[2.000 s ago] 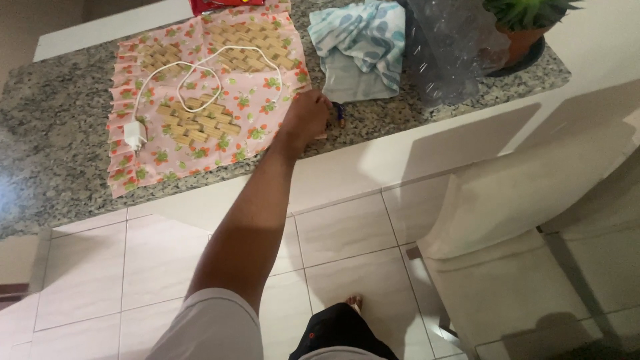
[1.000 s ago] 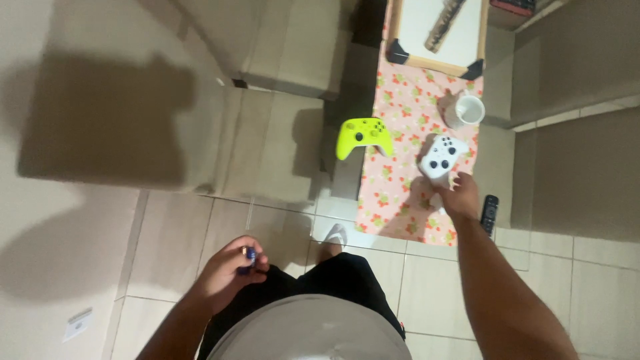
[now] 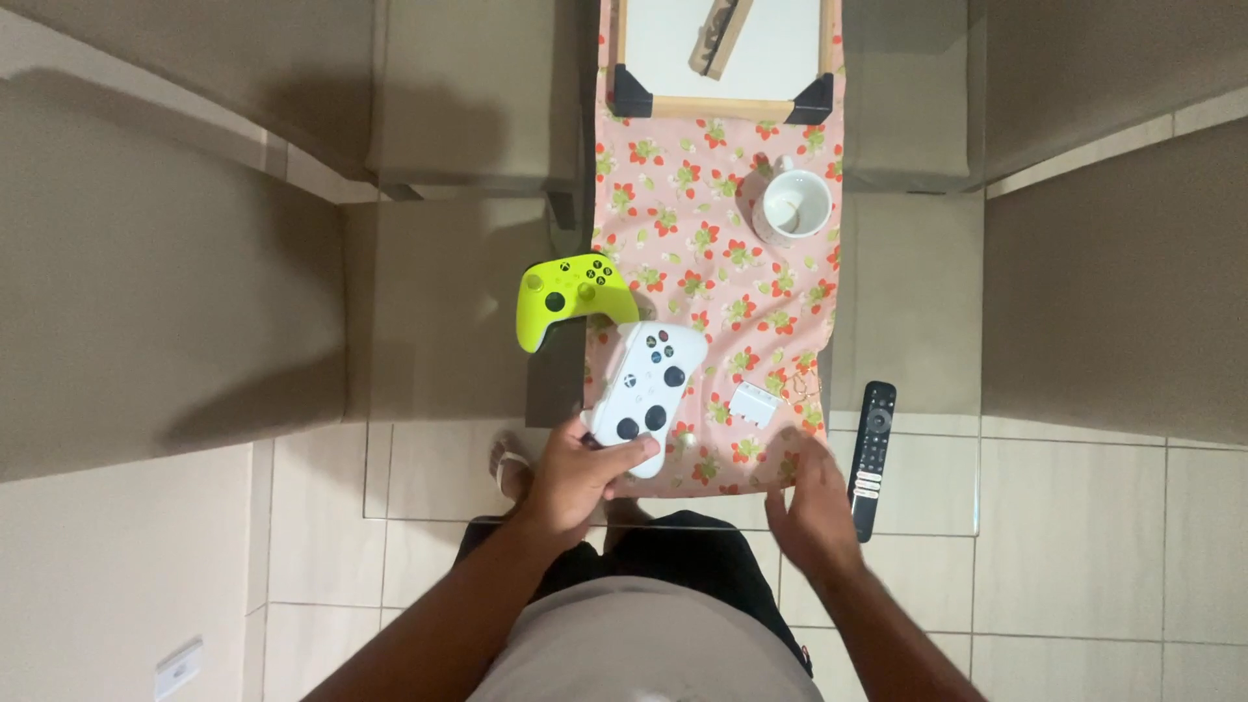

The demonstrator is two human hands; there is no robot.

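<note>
My left hand (image 3: 585,473) grips the lower end of a white Xbox game controller (image 3: 648,390), its thumb by a black thumbstick. The controller is tilted, its face up, over the left side of a strawberry-print cloth (image 3: 721,283). My right hand (image 3: 809,497) is at the cloth's lower right corner, fingers apart, with nothing seen in it. Just above it on the cloth lies a small white plastic piece (image 3: 754,404), perhaps a battery cover. A yellow-green game controller (image 3: 570,297) rests beyond the white one, partly on the cloth's left edge.
A white mug (image 3: 792,207) stands on the cloth. Behind it lies a wood-framed white board (image 3: 721,107) with black corners, bearing a brown patterned object (image 3: 720,39). A black remote control (image 3: 873,458) lies right of the cloth on the glass tabletop. Upholstered chairs (image 3: 458,302) flank the table.
The white controller lay on the cloth near my right hand a second ago; now my left hand holds it. The small blue item seen in my left hand is no longer visible there.
</note>
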